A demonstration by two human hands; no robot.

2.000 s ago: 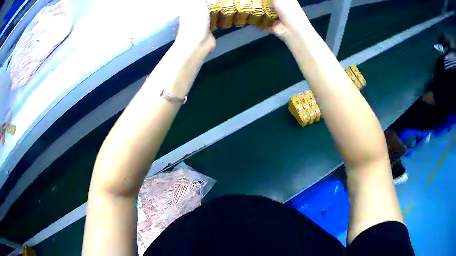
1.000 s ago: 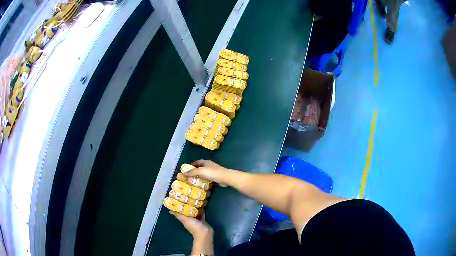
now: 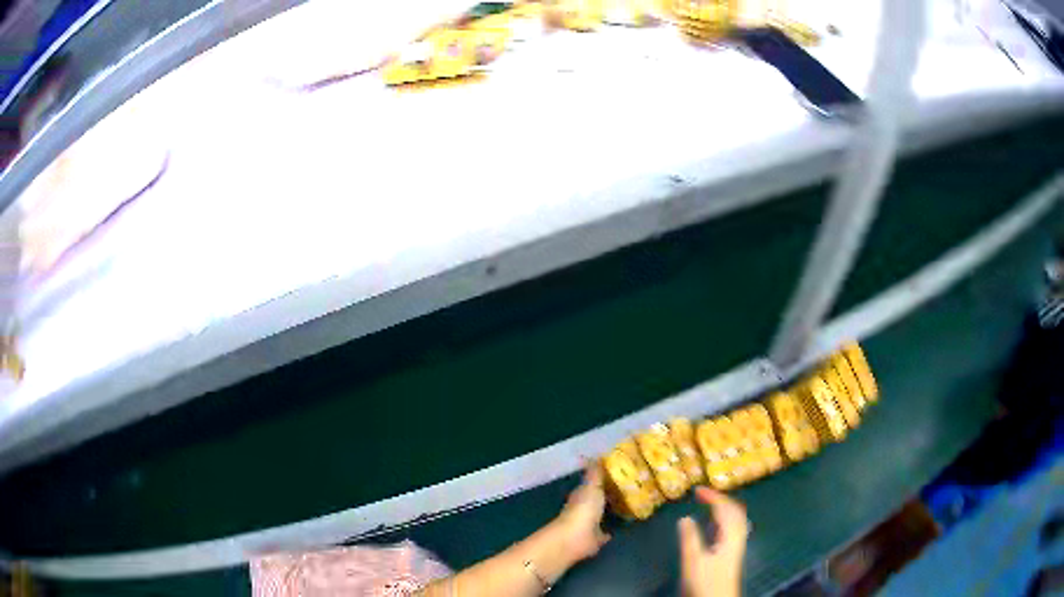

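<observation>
Yellow ribbed stacks (image 3: 739,447) stand in a slanting row on the green bench (image 3: 688,536), along the metal rail. My left hand (image 3: 587,515) is against the left end of the row. Some of its fingers are hidden, so its grip cannot be told. My right hand (image 3: 715,542) is just in front of the row, fingers apart and empty. The image is slightly blurred.
A metal upright (image 3: 842,233) rises behind the row. The white shelf (image 3: 350,175) holds loose yellow pieces (image 3: 455,53) and a flat black item (image 3: 805,72). A pinkish bag (image 3: 338,574) lies at the bottom edge, left of my hands. A brown carton (image 3: 887,548) shows at lower right.
The held yellow block has come down from above the bench and now stands against the row's left end. My right hand has let go of it. The view has turned toward the shelf.
</observation>
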